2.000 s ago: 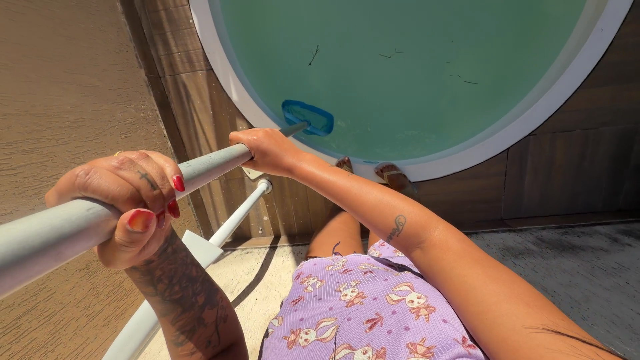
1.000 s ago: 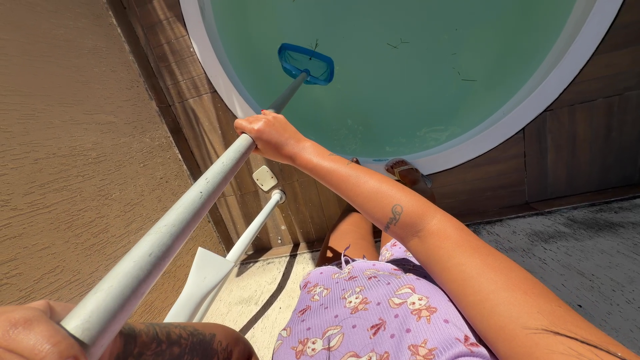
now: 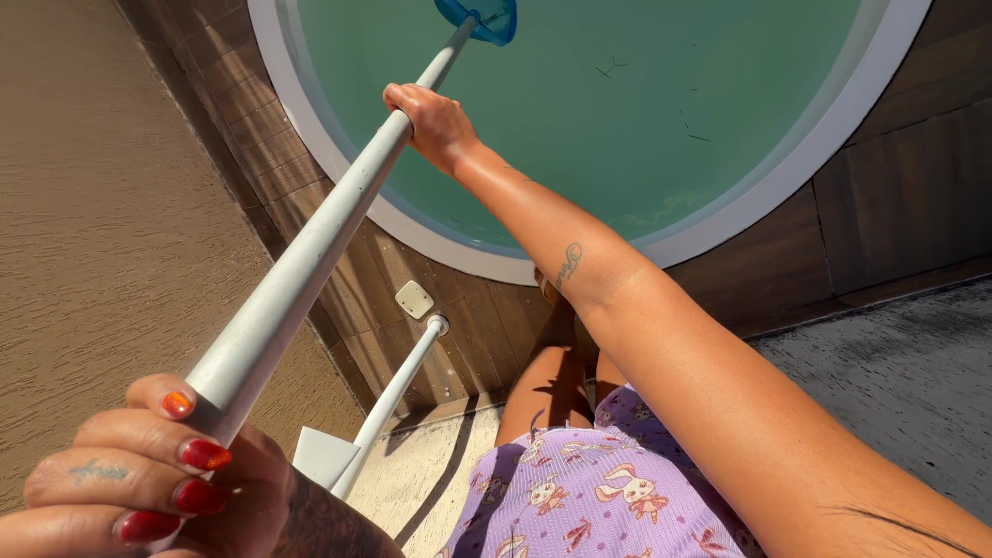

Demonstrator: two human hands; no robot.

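My right hand [image 3: 435,124] is closed around a long white pole [image 3: 302,267], over the near left part of a round pool [image 3: 790,186]. At the lower left my left hand [image 3: 155,473] grips the thick near end of the same pole, with red-painted nails showing. The pole slants up and right to a blue skimmer net [image 3: 500,19], cut off by the top edge of the view. Dark bits of debris lie against the mesh. Thin dark twigs [image 3: 610,68] and other small bits are in the greenish water to the right of the net.
The pool's white rim [image 3: 457,260] is set in brown wood-look tiles [image 3: 744,287]. A textured tan wall or surface [image 3: 116,194] lies left. Below, a white pipe [image 3: 395,387] meets the tiles near a cream cover plate [image 3: 414,300]. My legs stand close to the rim.
The net has moved away from the near rim, farther out over the pool. My right hand has gone outward with the pole. My left hand, mostly cut off one second ago, shows more fully.
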